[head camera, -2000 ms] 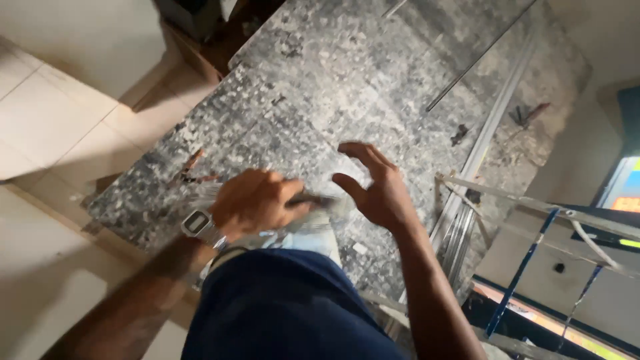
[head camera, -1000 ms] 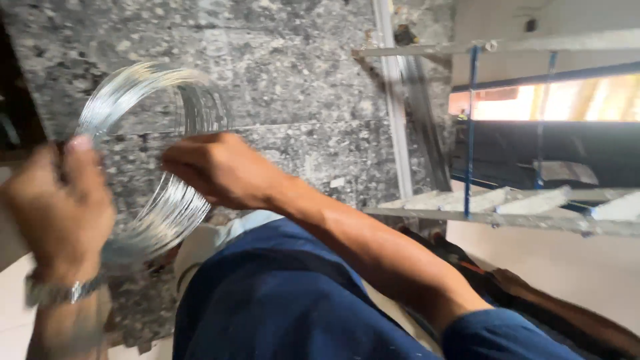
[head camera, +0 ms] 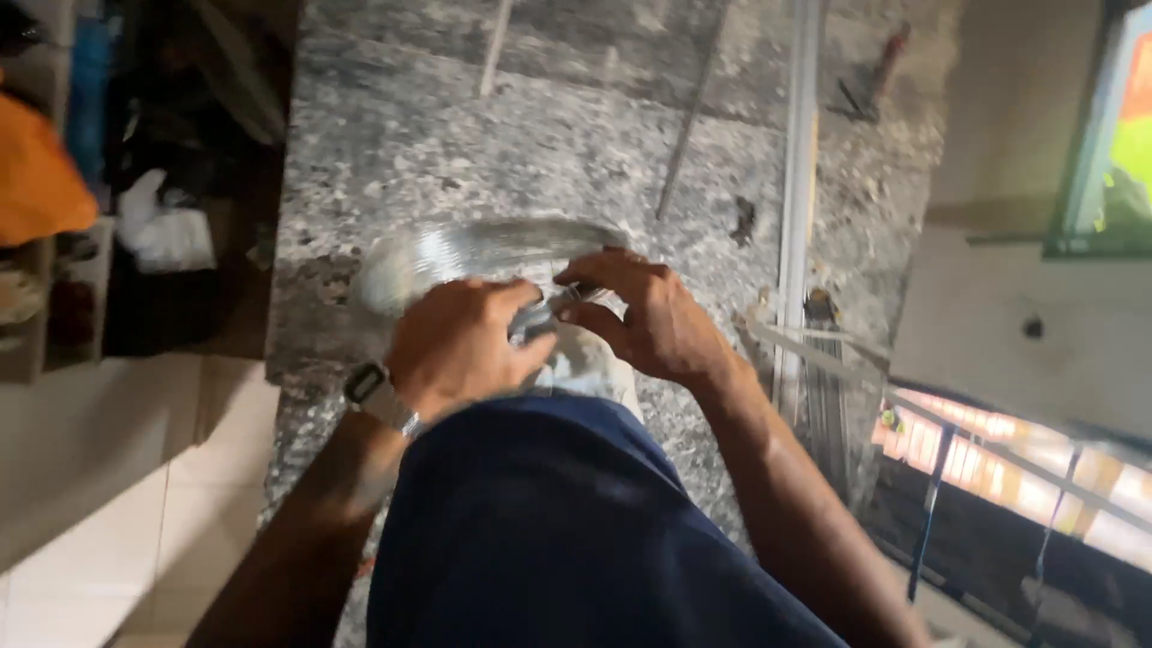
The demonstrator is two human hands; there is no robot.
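Observation:
A coil of thin metal wire [head camera: 504,241] lies in front of my knee, above the speckled grey board. My left hand [head camera: 468,337], with a watch [head camera: 367,385] on its wrist, is closed around the near part of the coil. My right hand [head camera: 643,310] comes from the other side, its thumb and fingers pinching a part of the wire close to the left fingertips. The exact grip of both hands is blurred. Below them is my raised knee in dark blue cloth [head camera: 540,504].
Long metal profiles [head camera: 796,180] lie along the right of the speckled board [head camera: 387,153], with thin rods [head camera: 693,117] at the far side. A red-handled tool [head camera: 886,67] rests at the far right. A ladder [head camera: 931,504] stands at right; shelves with an orange item [head camera: 40,171] are at left.
The wire coil, upright between my spread hands one second ago, is now tilted flatter over the board. My hands have come close together at its near side. The view has swung.

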